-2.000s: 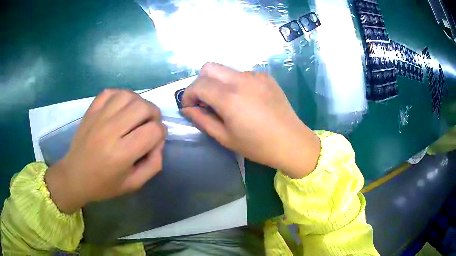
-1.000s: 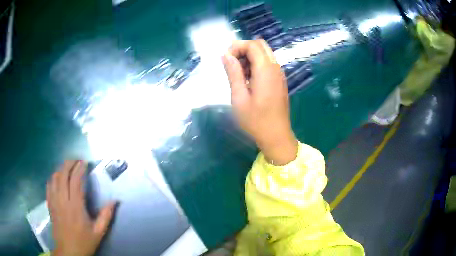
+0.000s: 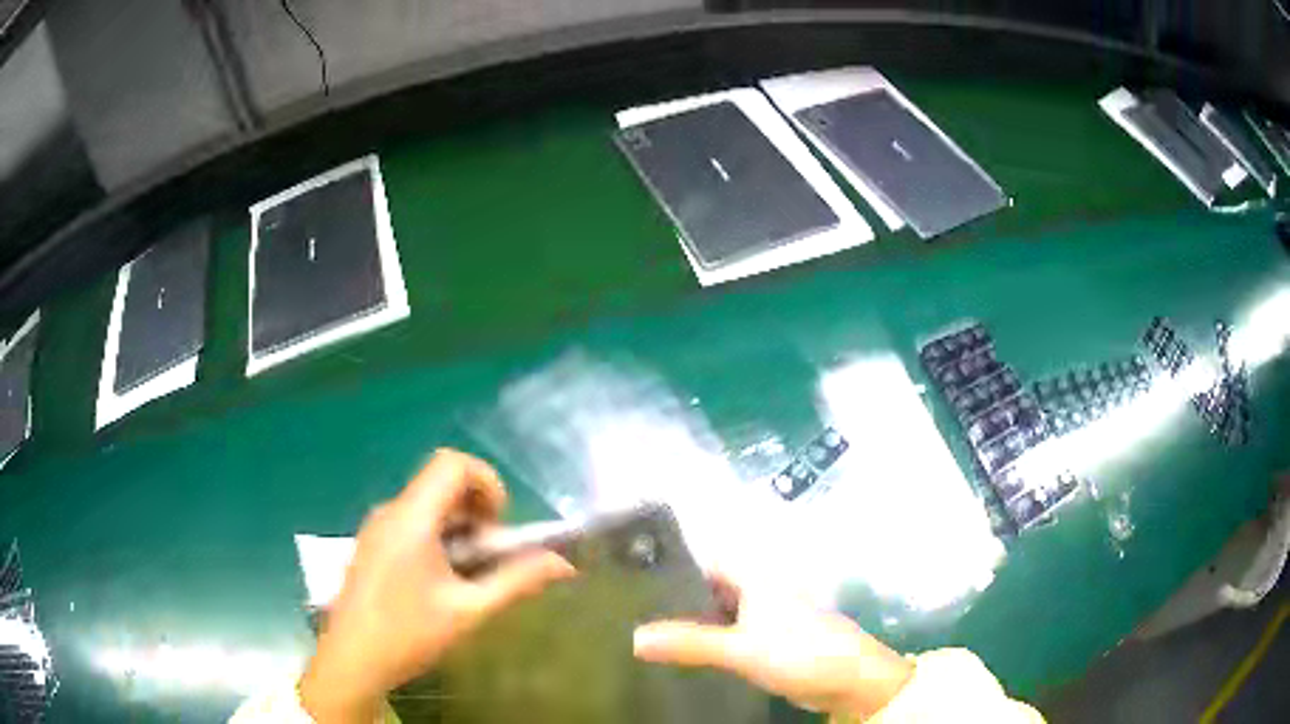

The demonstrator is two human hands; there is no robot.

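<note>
A dark-grey tablet (image 3: 566,637) is held tilted up in front of me at the bottom middle, blurred, its lower part cut off by the frame edge. A black camera piece with rings (image 3: 644,547) shows at its upper right corner. My left hand (image 3: 425,573) grips the upper left edge, thumb on the near face. My right hand (image 3: 771,644) grips the right edge near that corner. A white sheet (image 3: 326,563) shows behind my left hand.
Several tablets (image 3: 729,184) lie on white sheets on the darker green strip behind. Two lens covers (image 3: 811,464) lie on glaring clear film. Black lens-cover sheets (image 3: 990,417) lie to the right, beside bright white paper (image 3: 905,495).
The view has tilted up to show the back row. The tablet has been lifted off the bench. My right hand has come back from the lens-cover sheets and both hands now hold the tablet.
</note>
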